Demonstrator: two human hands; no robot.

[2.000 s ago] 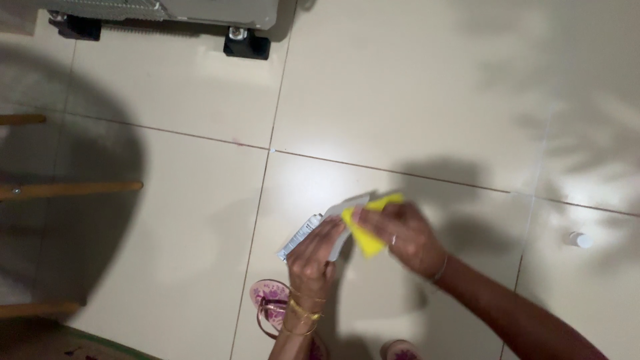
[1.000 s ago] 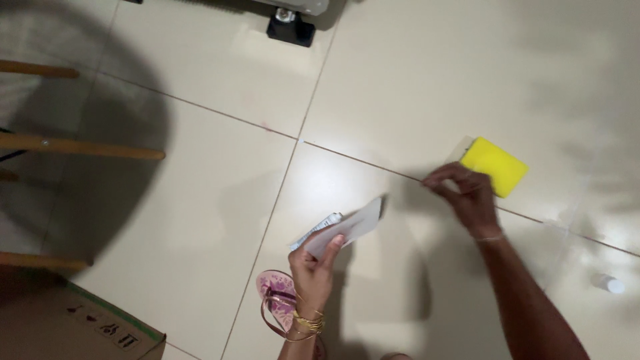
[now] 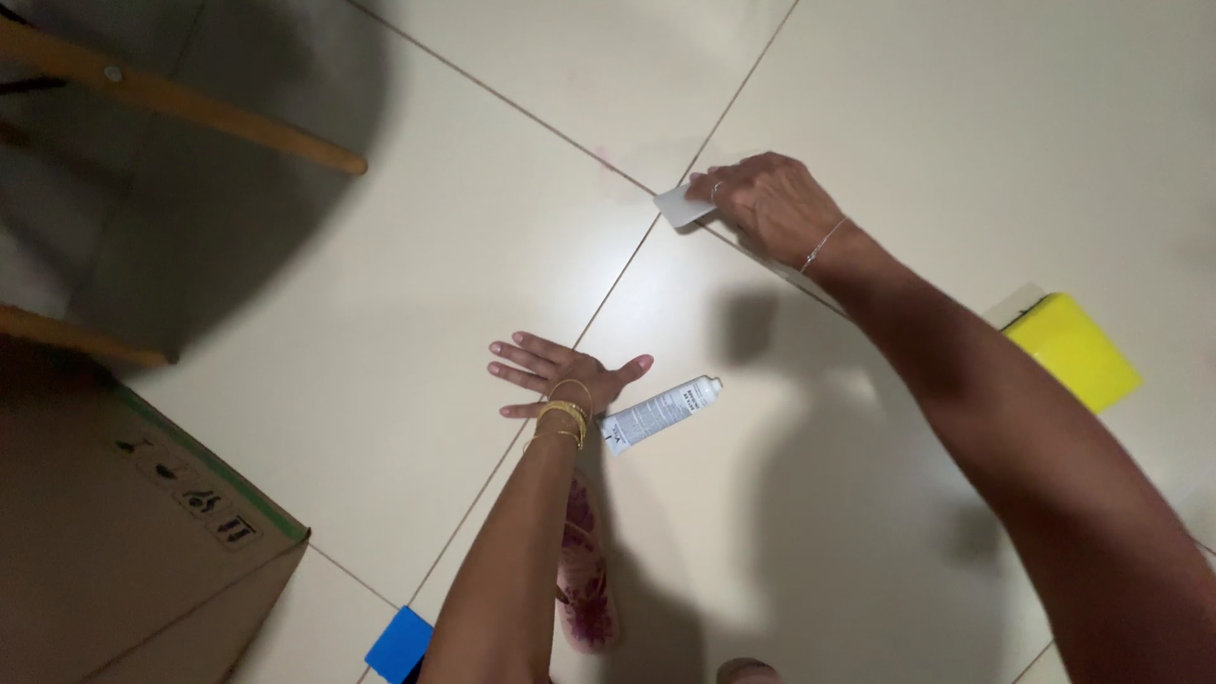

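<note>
My right hand [image 3: 765, 204] grips a thin pale scraper card [image 3: 686, 205], its edge against the floor where two tile joints [image 3: 657, 195] cross. Spread out with fingers apart, my left hand [image 3: 565, 375] rests on the tiles beside a joint and holds nothing. Just right of its wrist lies a capped tube [image 3: 660, 413] with printed writing. A yellow block-shaped thing [image 3: 1073, 351], perhaps a sponge, lies on the floor at the right, partly behind my right forearm.
A cardboard box [image 3: 142, 532] with printed symbols stands at the lower left, below wooden legs [image 3: 190, 100] of a piece of furniture. A blue object [image 3: 399, 644] lies near my left forearm. A patterned flip-flop [image 3: 584, 579] is at the bottom middle.
The pale card, in my left hand a second ago, is now in my right. My left hand has opened onto the floor, and the tube lies beside it. The view has moved noticeably.
</note>
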